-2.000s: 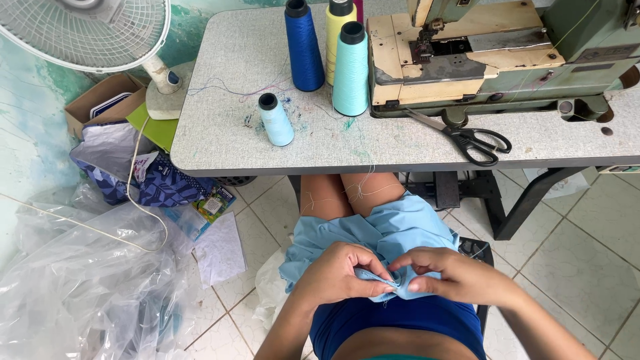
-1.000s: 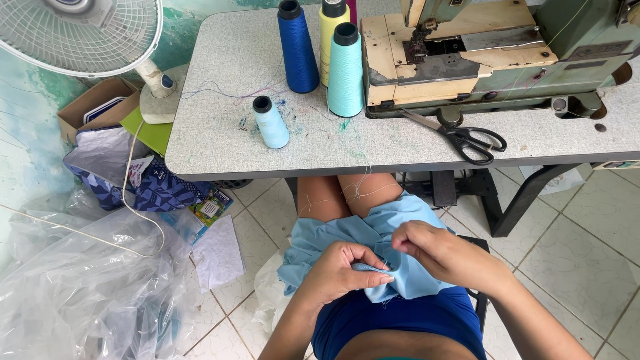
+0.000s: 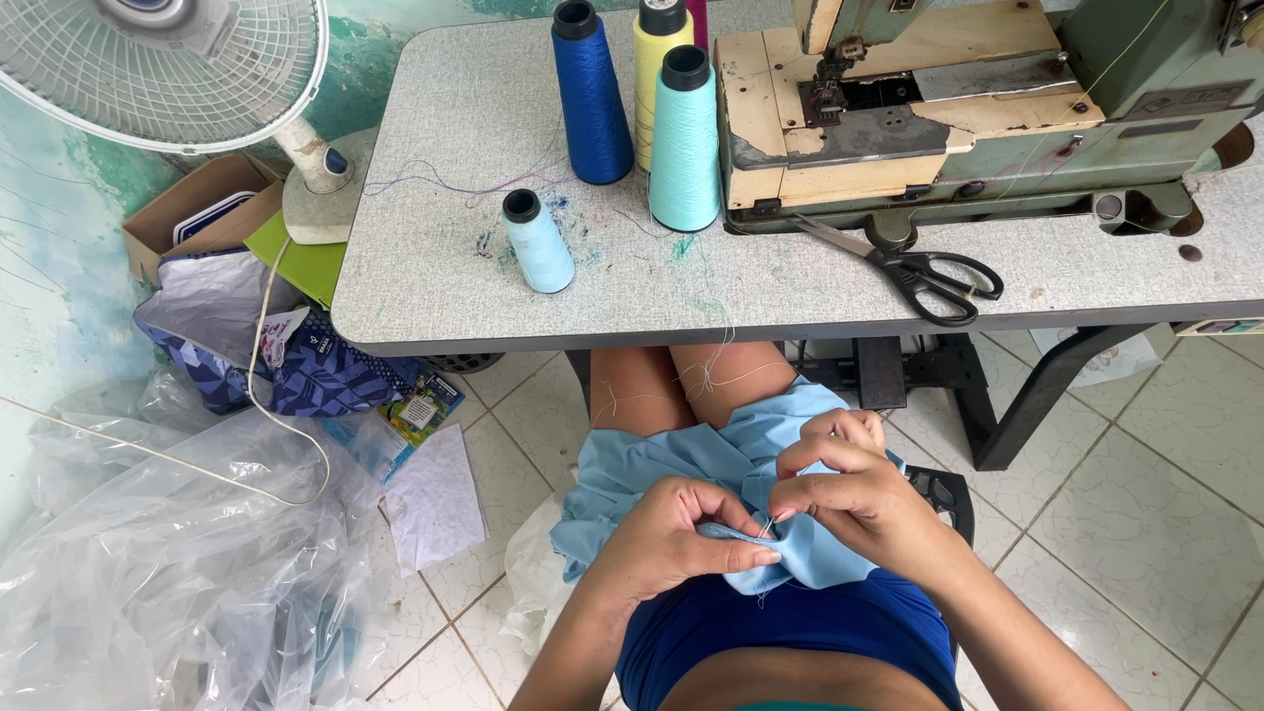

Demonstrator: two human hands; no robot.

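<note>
Light blue fabric (image 3: 652, 464) lies gathered across my lap. My left hand (image 3: 681, 538) pinches a folded edge of it between thumb and fingers. Just to the right, my right hand (image 3: 839, 484) has thumb and forefinger closed on a thin pale strand at that fold; whether it also holds a needle cannot be told. Loose pale thread (image 3: 706, 380) trails over my knees from the table edge. On the table stand a small light blue thread cone (image 3: 539, 247) and larger blue (image 3: 594, 109), yellow (image 3: 660, 49) and aqua (image 3: 684, 148) cones.
Black-handled scissors (image 3: 928, 276) lie near the front edge of the table (image 3: 444, 286), before an industrial sewing machine (image 3: 889, 148). A fan (image 3: 168, 59) stands at the left. Below it are a cardboard box (image 3: 148, 217), a patterned bag (image 3: 326, 370) and clear plastic (image 3: 197, 543).
My right hand has moved from beside the left at the fabric, up and away a second ago, and now back down close to the pinched fold. The left hand keeps its pinch.
</note>
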